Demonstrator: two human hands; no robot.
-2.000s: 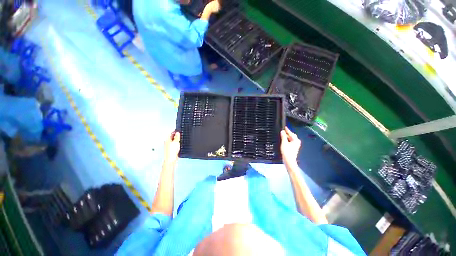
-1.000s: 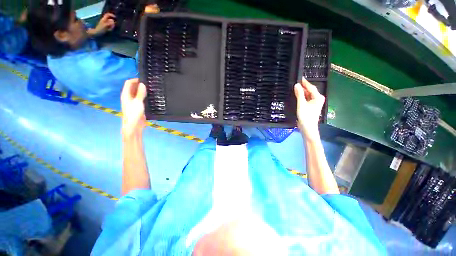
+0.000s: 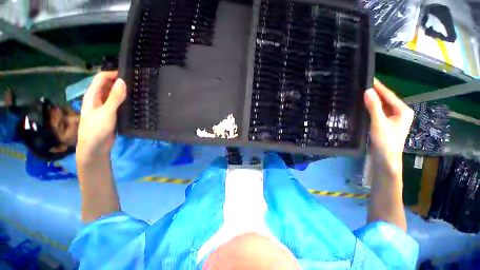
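A flat black parts tray (image 3: 248, 79) is held up in front of me, its far edge cut off by the picture's top. My left hand (image 3: 101, 108) grips its left edge and my right hand (image 3: 388, 116) grips its right edge. Small black moulded parts (image 3: 308, 79) fill the right half in rows. The left half has rows along its left side and top, with bare floor beside them. A small pile of pale gold pieces (image 3: 221, 128) lies at that half's near edge, by the divider.
A person (image 3: 55, 129) in blue is beyond the tray at the left. A shelf at the upper right holds clear bags (image 3: 395, 21) and a black loop (image 3: 441, 22). A heap of dark parts (image 3: 430, 126) lies at the right, above stacked black trays (image 3: 457, 195).
The tray has come up and closer, looking larger, with both hands still on its edges. The view has swung, and the trays on the green bench are now out of sight.
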